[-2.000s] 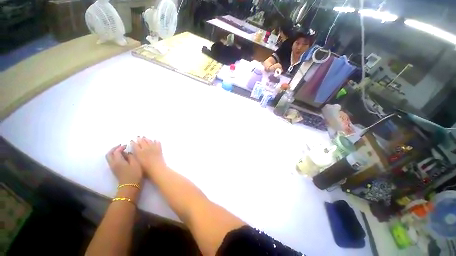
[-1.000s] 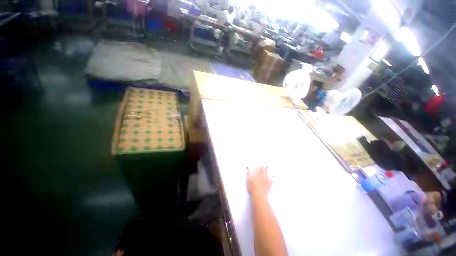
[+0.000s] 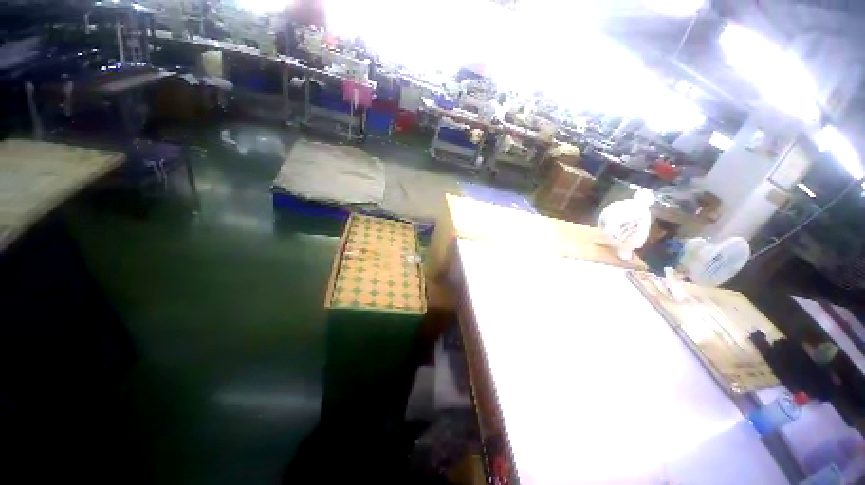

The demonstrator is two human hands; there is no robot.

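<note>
Neither of my hands is in the picture. The white worktable top lies nearest in front of me, in the lower right, bright and partly washed out. A tan board runs along its far edge. A yellowish pattern board lies on the right side, with a dark cloth heap on it. A bottle with a red cap and pale purple items are at the lower right edge.
A green-sided carton with a tan patterned top stands left of the table on green floor. Two white fans stand behind. A flat covered stack lies beyond. Another tabletop is at far left. Machine rows fill the back.
The view has swung left, from the tabletop and seated person to the floor and carton. Both hands showed at first, then one on the table; now neither shows.
</note>
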